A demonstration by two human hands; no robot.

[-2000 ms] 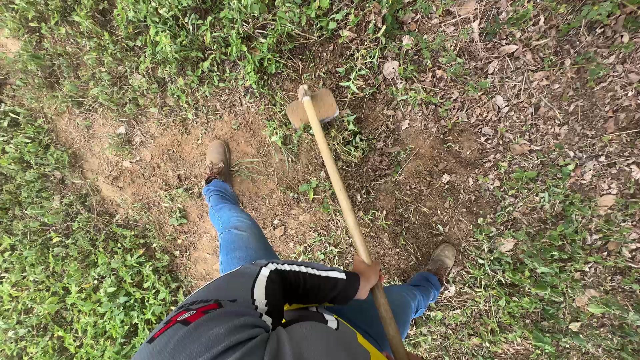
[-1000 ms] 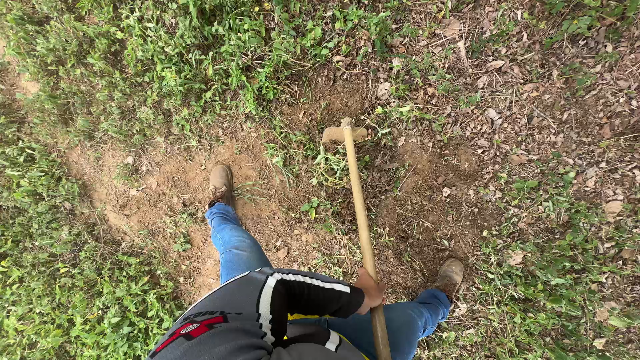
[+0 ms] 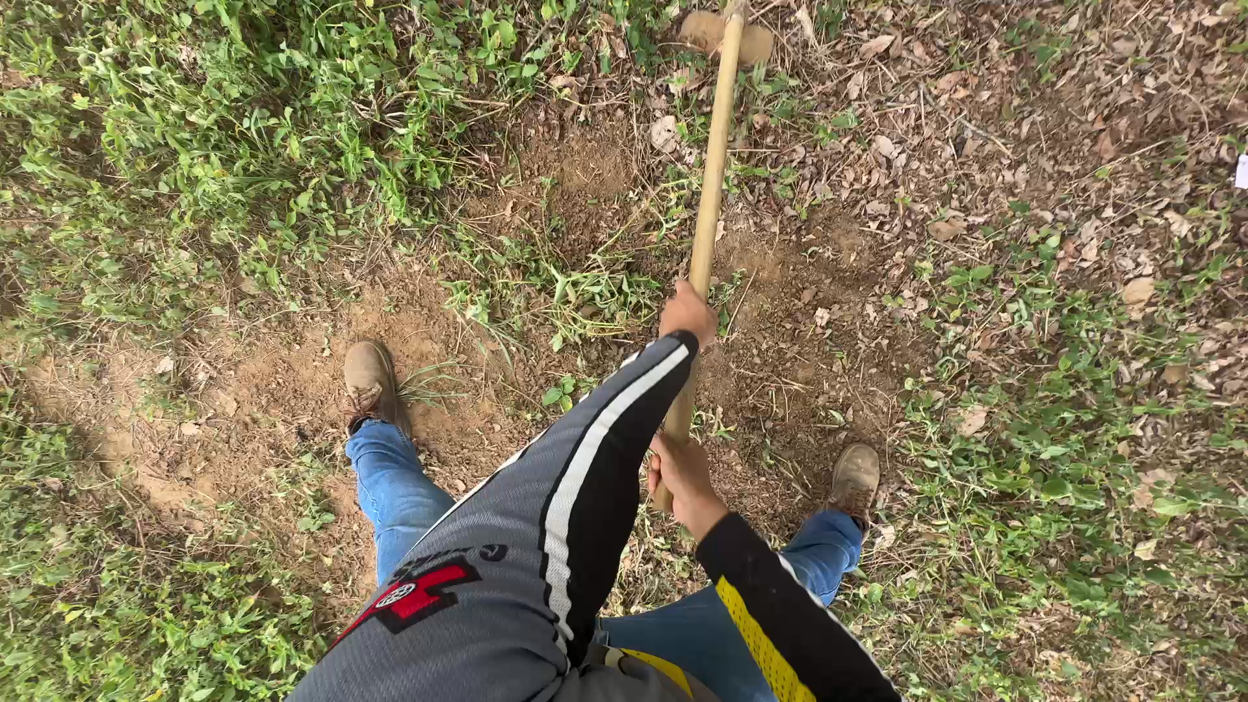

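Note:
A hoe with a long wooden handle stretches away from me, its broad, soil-coloured blade at the top edge of the view. My left hand grips the handle around its lower middle. Closer to my body, my right hand is closed round the handle near its butt end. Whether the blade touches the ground I cannot tell. Uprooted or cut weeds lie on the soil to the left of the handle.
My brown boots stand wide apart on bare soil. Dense green weeds grow at the upper left, more at the lower left and right. Dry leaves cover the ground at the upper right. A small white object shows at the right edge.
The hoe blade has moved forward, away from my feet, to the top of the view. Both hands now show on the handle; earlier only one was visible.

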